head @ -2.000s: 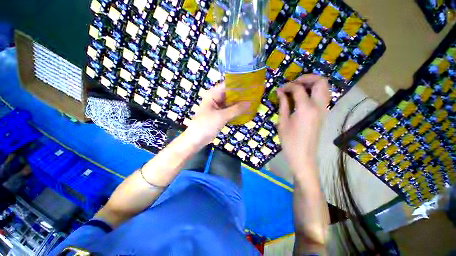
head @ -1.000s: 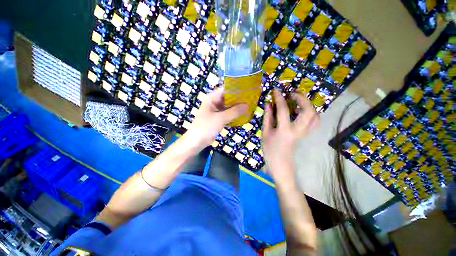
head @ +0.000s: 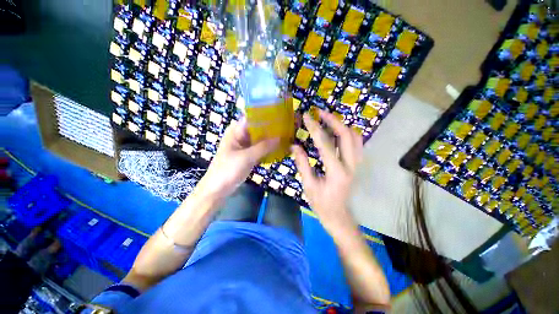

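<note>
My left hand (head: pixel 234 158) grips the lower left edge of the amber tape sheet (head: pixel 269 127), held above the boards. Its bare liner (head: pixel 262 86) and clear film extend upward from it. My right hand (head: pixel 331 162) is just right of the sheet over the boards, fingers spread and blurred; whether a small tape piece is on a fingertip cannot be told. The black tray (head: pixel 401 80) under both hands holds rows of circuit boards. Boards on the right and along the top carry amber tape pieces (head: pixel 366 60); those on the left show pale squares (head: pixel 180 50).
A second black tray (head: pixel 412 160) of amber-taped boards lies at the right, with brown cardboard (head: pixel 456 52) between. A carton (head: pixel 43 116) with white tube-like parts and a bundle of white wired parts (head: pixel 150 175) lie left. Dark strands (head: pixel 423 236) hang lower right.
The tape sheet and my left hand have moved left in the view. My right hand has also shifted left, and its fingers have spread. The tray's right corner sits further left.
</note>
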